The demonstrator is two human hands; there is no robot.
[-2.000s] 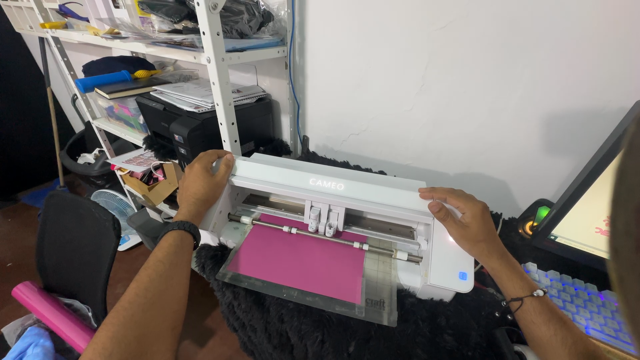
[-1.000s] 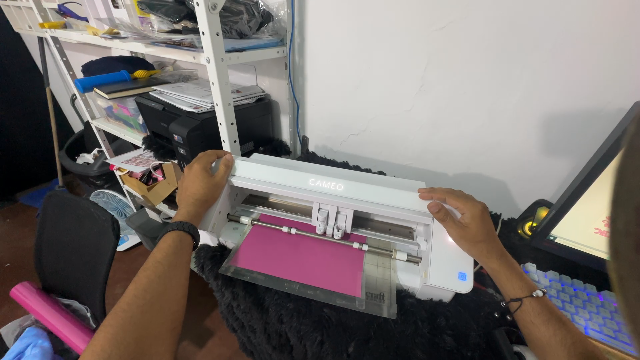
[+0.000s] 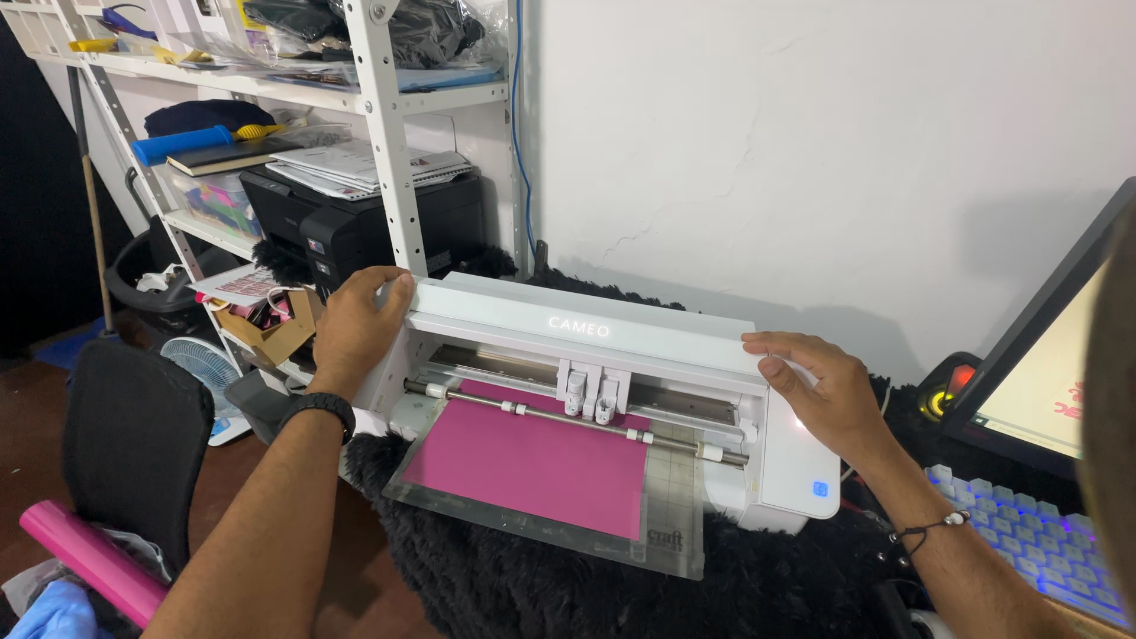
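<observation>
A white Cameo cutting machine (image 3: 577, 327) stands on black shaggy fabric in the middle of the view. My left hand (image 3: 362, 327) grips its upper left corner, thumb on top. My right hand (image 3: 821, 386) lies on the upper right end, fingers over the top edge and thumb on the front. Between them, a white tool carriage (image 3: 593, 390) sits on the rail, above a metal roller bar (image 3: 550, 415). A magenta sheet (image 3: 532, 466) lies on a translucent gridded cutting mat (image 3: 679, 497), which passes under the bar and sticks out in front.
Right of the machine are a lit keyboard (image 3: 1021, 524), a glowing mouse (image 3: 948, 389) and a monitor (image 3: 1047, 355). At left stand metal shelving (image 3: 383, 133) with a black printer (image 3: 355, 222), a mesh chair (image 3: 133, 444), a fan (image 3: 200, 377) and a magenta roll (image 3: 93, 559).
The tool carriage has shifted slightly right since the first frame. The mat with the magenta sheet slid slightly inward, then back out. Both hands stay in place on the machine.
</observation>
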